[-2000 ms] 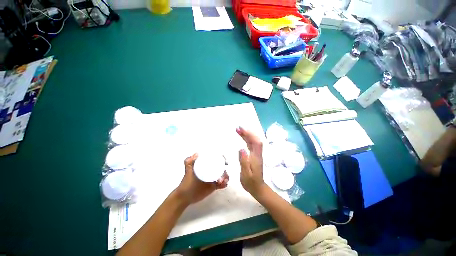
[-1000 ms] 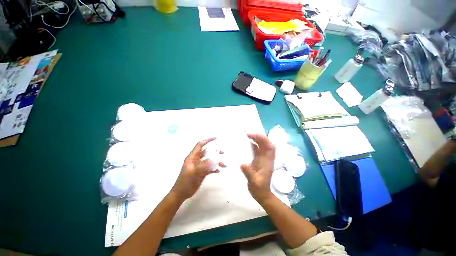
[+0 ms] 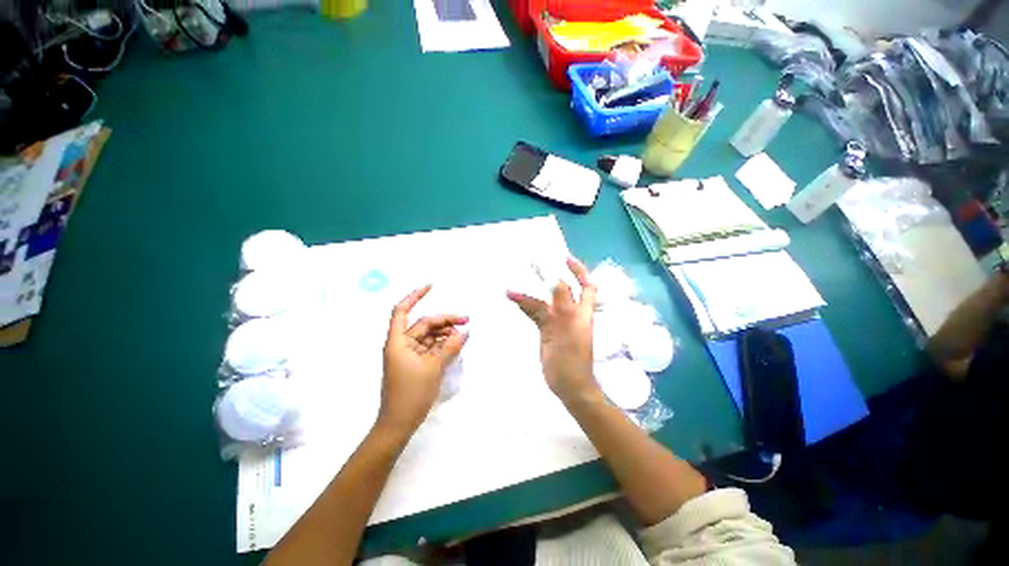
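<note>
My left hand [image 3: 418, 352] is over the middle of the white work sheet [image 3: 443, 478], fingers curled and thumb near the fingertips. A pale, see-through patch [image 3: 451, 378], perhaps clear film, shows beside its palm. My right hand [image 3: 567, 332] is raised opposite, fingers bent and spread, with a faint shiny bit near its fingertips. White glare hides whether a round white unit or bag is between the hands. Bagged white units [image 3: 260, 345] lie in a column along the sheet's left edge. More bagged units [image 3: 624, 385] lie clustered at its right.
The green tabletop holds a black-and-white phone or case [image 3: 551, 177], pen cup [image 3: 673, 142], blue basket [image 3: 620, 102], red tray [image 3: 562, 58], clipboard [image 3: 708, 227], blue folder [image 3: 830, 381] with a black device, and bottles. Another person's arm [image 3: 968, 326] is at far right.
The round white unit seen clearly in my left hand two seconds ago cannot be made out now. My left hand has turned more upright; my right hand's fingers have bent and moved slightly up.
</note>
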